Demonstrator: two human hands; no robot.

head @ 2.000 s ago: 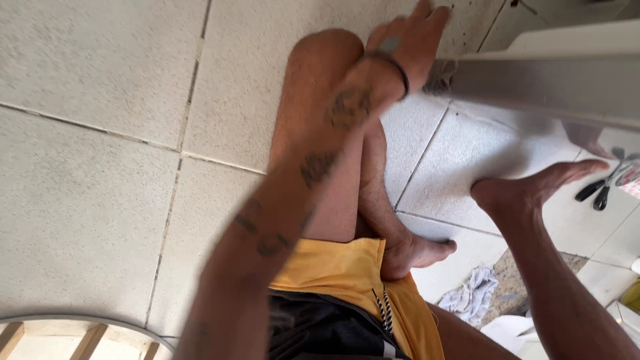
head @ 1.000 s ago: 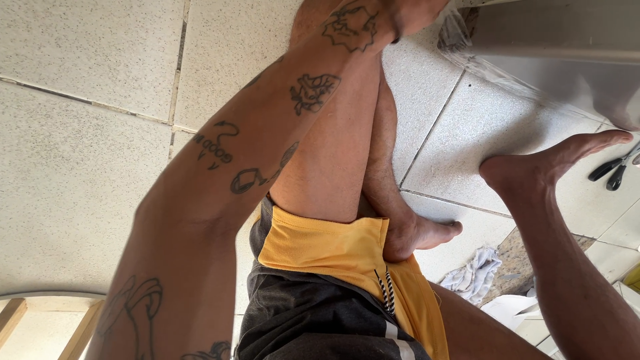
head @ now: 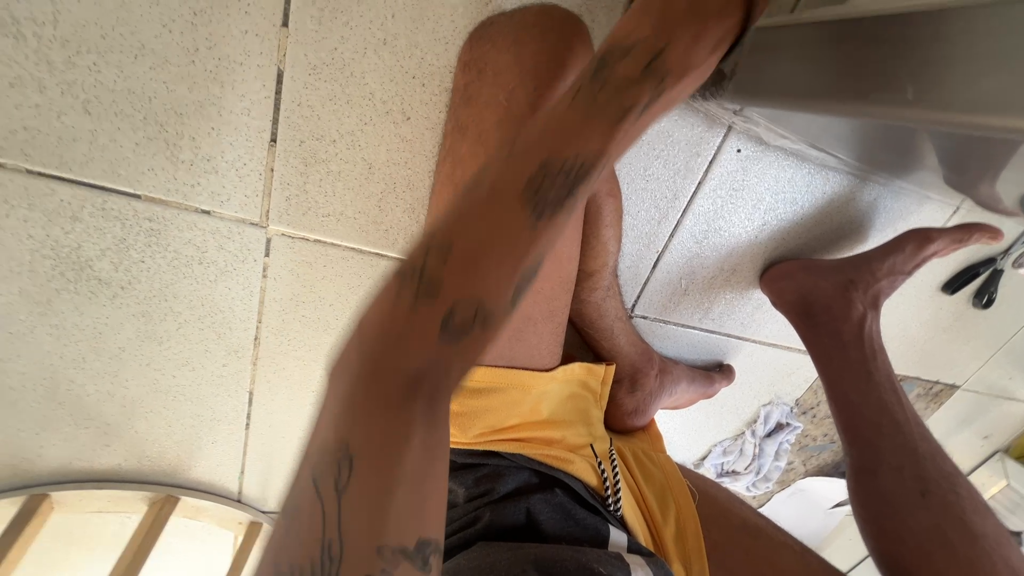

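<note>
One tattooed forearm [head: 512, 216] of mine reaches from the bottom of the view to the top right, blurred, across my bent leg. Its wrist meets the top edge beside a grey metal panel [head: 880, 72], and the hand lies outside the frame. My other hand does not show either. What either hand holds is hidden. A strip of clear plastic film [head: 768, 128] lies along the panel's lower edge, close to the wrist.
Black-handled pliers or scissors [head: 988, 276] lie on the tiled floor near my foot at the right. A crumpled white cloth [head: 756, 448] lies between my legs by a stone strip [head: 816, 440]. A round wooden frame with slats [head: 144, 490] stands at lower left.
Two seconds ago the hand showed at the panel's edge; now it is beyond the top of the frame. The forearm has shifted between the frames.
</note>
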